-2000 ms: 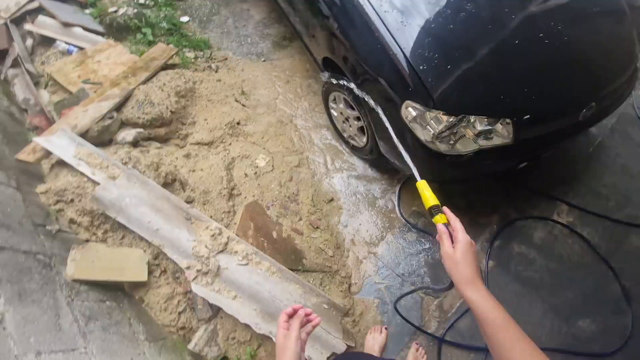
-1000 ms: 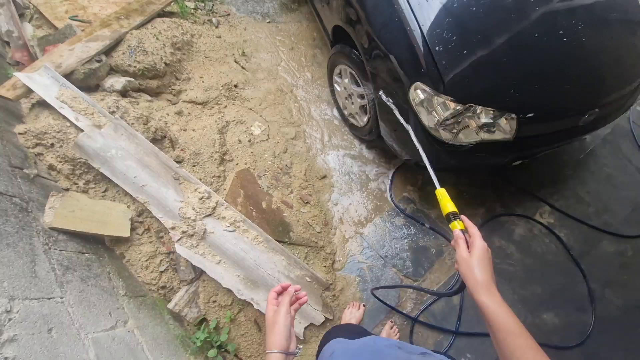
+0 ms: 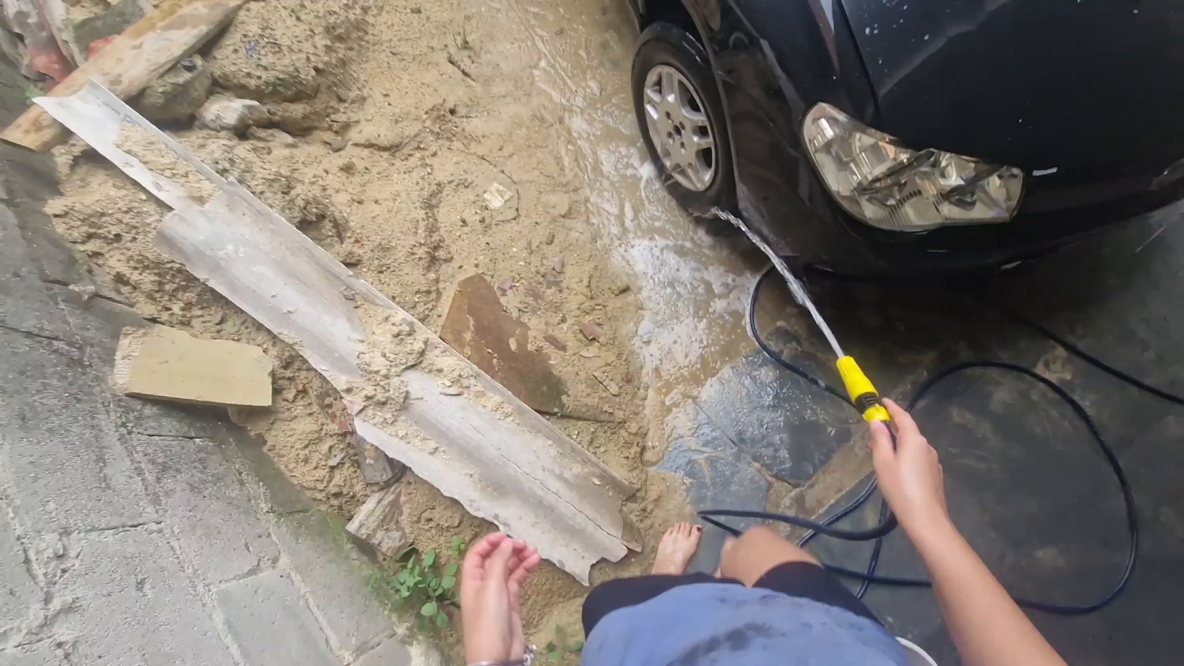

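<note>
My right hand (image 3: 908, 472) grips a yellow and black hose nozzle (image 3: 860, 384) at the right of centre. A water jet (image 3: 786, 277) shoots from its tip up and left, reaching the low front edge of a black car (image 3: 925, 55) just behind the front wheel's tire (image 3: 683, 120). The car's headlight (image 3: 911, 171) is above the nozzle. The dark hose (image 3: 1101, 435) lies in loops around my right forearm. My left hand (image 3: 498, 583), fingers curled and holding nothing visible, hovers at the bottom near the end of a grey corrugated sheet (image 3: 518, 481).
Sand (image 3: 398, 166) and a broken brown slab (image 3: 499, 342) lie left of the wet ground. A pale block (image 3: 196, 367) rests beside the paving stones (image 3: 83, 444). Wooden boards (image 3: 139, 65) and stones lie at the top left. My bare foot (image 3: 677, 546) is near the hose.
The water jet has moved down from the fender above the front wheel to the low area beside the tire. My right hand has kept hold of the nozzle. The view has tilted downward.
</note>
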